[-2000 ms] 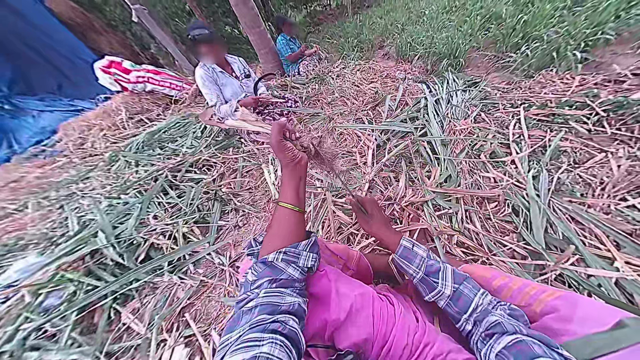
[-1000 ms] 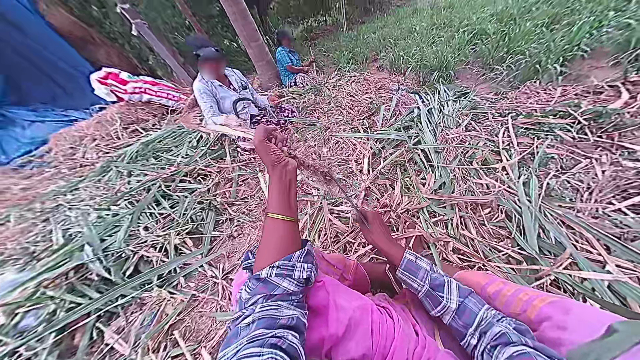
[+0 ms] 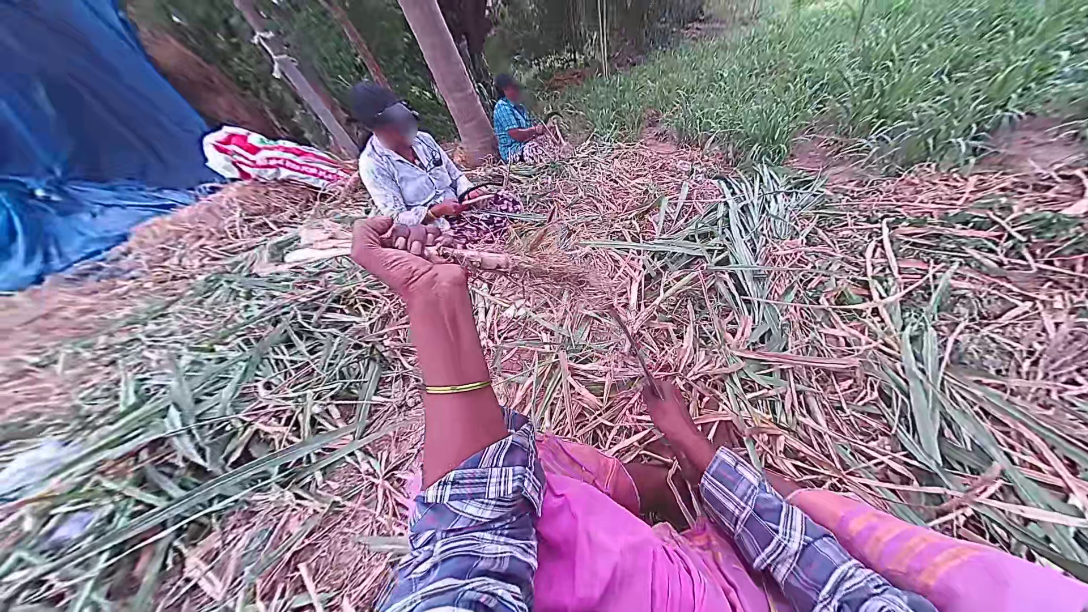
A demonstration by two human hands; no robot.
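My left hand (image 3: 408, 255), a yellow bangle at its wrist, is closed around a pale plant stalk (image 3: 480, 258). The stalk's brown, fibrous roots (image 3: 552, 270) point to the right. Lower and to the right, my right hand (image 3: 670, 410) grips a thin, dark metal blade (image 3: 633, 348), whose handle is hidden in the fist. The blade slants up toward the roots; whether its tip touches them cannot be told. Cut leaves and dry stalks lie beneath both hands.
Green and dry leaf litter (image 3: 255, 408) covers the ground. Ahead sits a person in a cap (image 3: 412, 183), holding a curved tool; another person (image 3: 518, 127) sits farther back by a tree trunk (image 3: 450, 76). A blue tarpaulin (image 3: 93, 102) and a red-and-white sack (image 3: 276, 160) are at left. Grass grows behind.
My left hand has moved left relative to my right hand since two seconds ago, still gripping the rooted stalk. The blade stays in my right hand.
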